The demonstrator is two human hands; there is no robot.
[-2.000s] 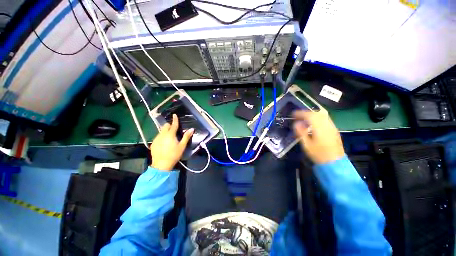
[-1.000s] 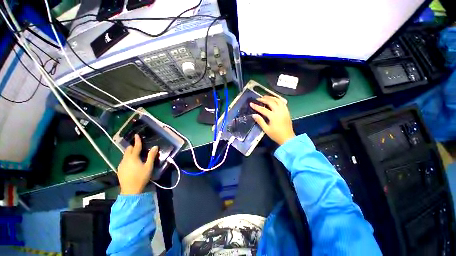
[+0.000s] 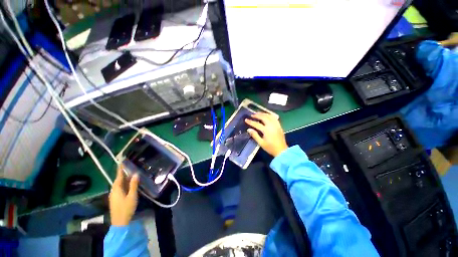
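The left coupler plate [image 3: 172, 155] lies tilted at the bench's front edge, with a black phone [image 3: 153, 161] on it and a white USB cable [image 3: 177, 194] at its lower end. My left hand [image 3: 123, 198] is at the plate's lower left side, off the phone, thumb and fingers apart, empty. The right coupler plate [image 3: 261, 109] bears a second black phone [image 3: 240, 134], with a white cable at its lower left end. My right hand [image 3: 268, 131] rests its fingertips on this phone's upper right part, fingers spread, not closed round it.
A radio communication tester [image 3: 188, 90] stands behind the plates with blue coaxial cables [image 3: 222, 120]. A monitor [image 3: 291, 42] and mouse [image 3: 322, 98] are at right, another mouse [image 3: 78, 184] at left. Black trays [image 3: 396, 175] are stacked at right, near another person's blue sleeve [image 3: 437, 95].
My left hand has come off the left phone and moved down and left to the plate's side. My right hand has moved from above the right plate onto its phone. The view has turned rightward.
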